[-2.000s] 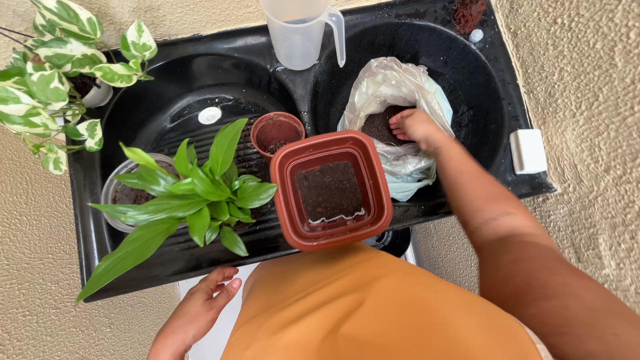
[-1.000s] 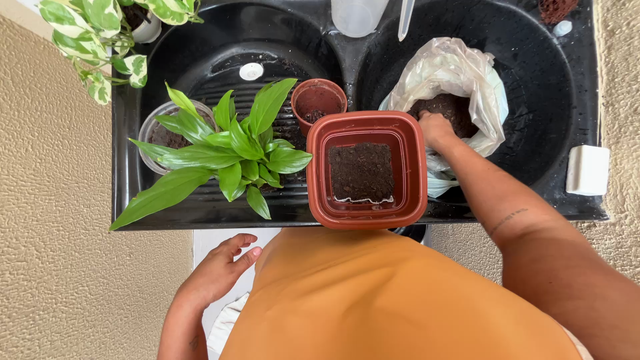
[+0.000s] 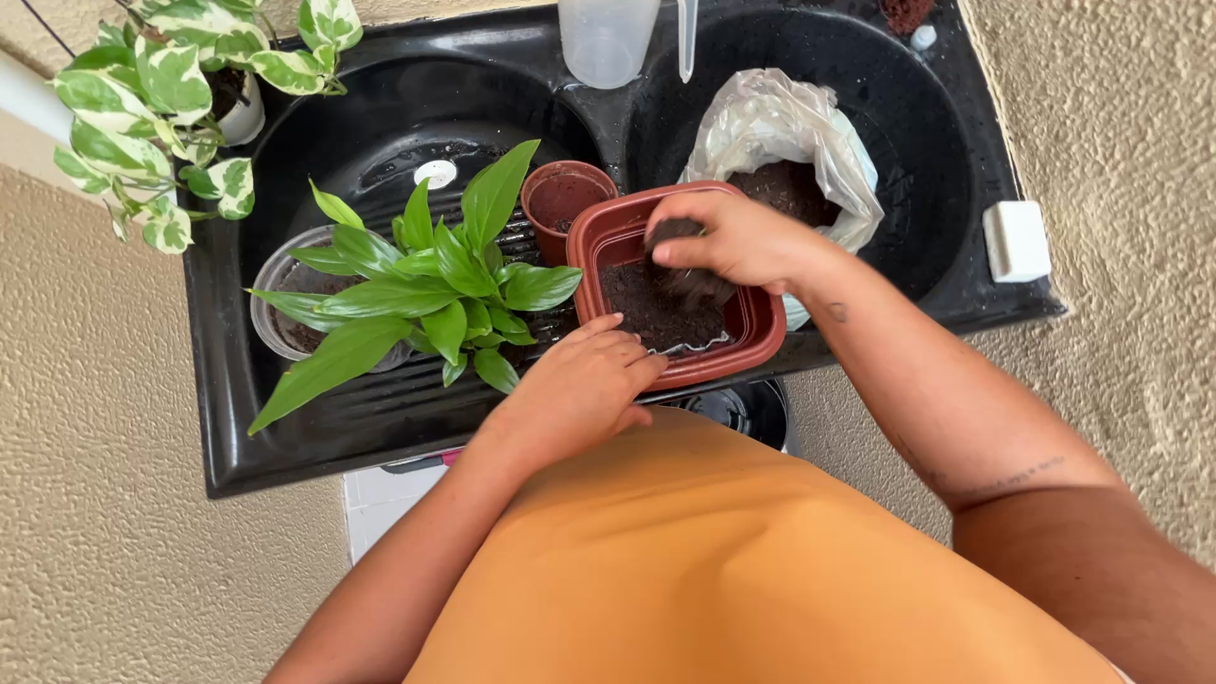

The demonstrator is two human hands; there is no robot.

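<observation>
Over the square terracotta-coloured plastic pot point(image 3: 686, 372), my right hand point(image 3: 736, 242) holds a clump of dark potting soil point(image 3: 674, 233), and some of it falls into the pot. Soil covers the pot's bottom, with a white crinkled edge showing at the near side. My left hand point(image 3: 594, 380) rests on the pot's near left rim, fingers spread. Behind my right wrist, an open clear plastic bag point(image 3: 760, 119) of soil sits in the right basin. A leafy green plant point(image 3: 408, 294) lies left of the pot, beside a small round brown pot point(image 3: 562, 195).
The black double sink point(image 3: 446, 432) holds these things. A clear plastic tub with soil point(image 3: 275, 271) is under the leaves. At the back stand a translucent measuring jug point(image 3: 608, 38) and a variegated potted plant point(image 3: 171, 85). A white block point(image 3: 1016, 242) sits on the right edge.
My right hand has moved left from the soil bag to above the square pot, with soil in it. My left hand has come up from beside my body onto the pot's rim.
</observation>
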